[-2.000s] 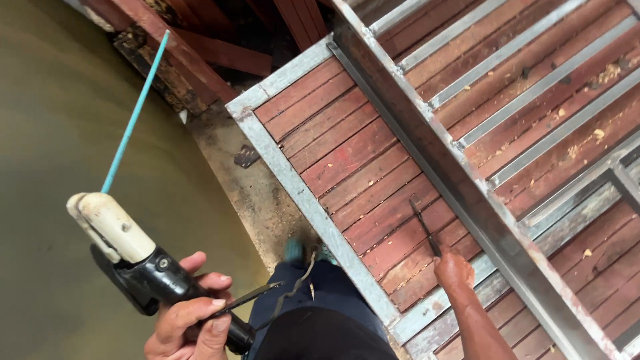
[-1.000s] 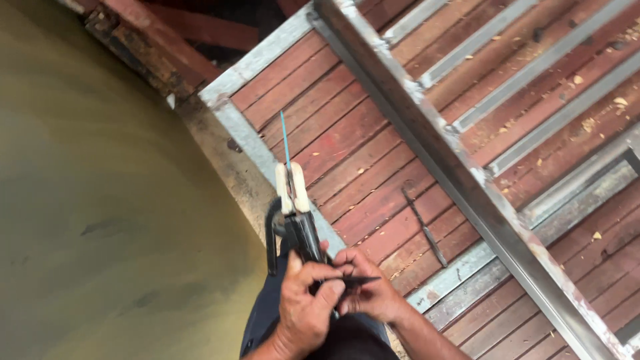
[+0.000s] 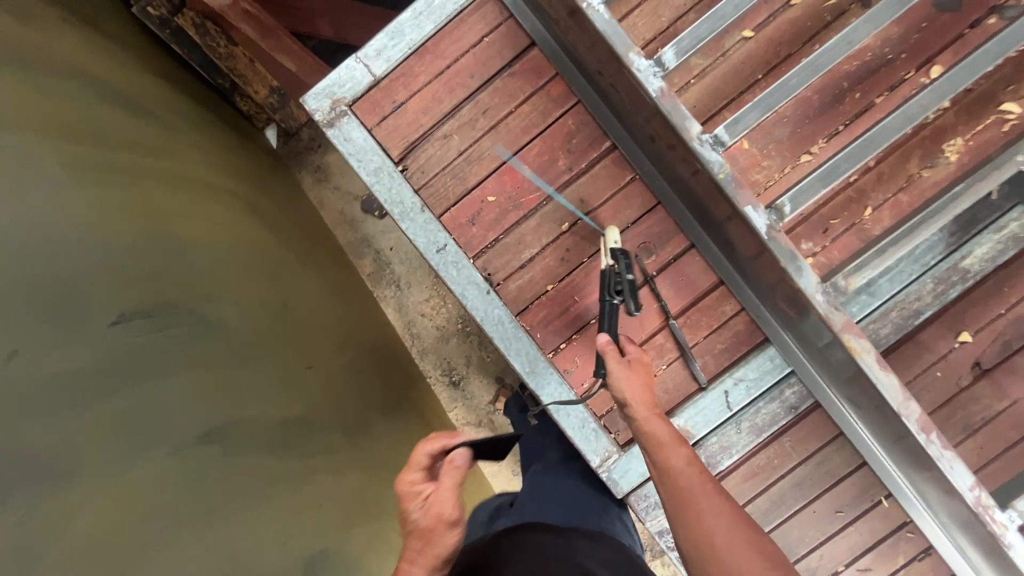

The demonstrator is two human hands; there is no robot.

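My right hand (image 3: 630,372) grips the lower end of the black handle of a welding electrode holder (image 3: 611,296), over the reddish wooden slats. A blue welding electrode (image 3: 552,190) sticks out from its pale jaws toward the upper left, blurred at the far end. From the handle's bottom a dark cable (image 3: 570,400) runs toward my legs. My left hand (image 3: 436,488) pinches a thin, flat black piece (image 3: 490,447) between thumb and fingers, in front of my dark trousers. A slim metal rod-like tool (image 3: 674,328) lies on the slats just right of the holder.
A steel beam (image 3: 720,216) with welded crossbars (image 3: 816,72) lies across the slatted wooden platform. A galvanized metal frame (image 3: 436,244) edges the platform. Beyond it run a narrow concrete ledge (image 3: 416,320) and murky water (image 3: 176,320) on the left. Reddish beams (image 3: 260,40) stand at upper left.
The electrode holder has passed from my left hand to my right, and has moved out over the slats. My hands have come apart. The slim tool, in my right hand at first, lies on the slats.
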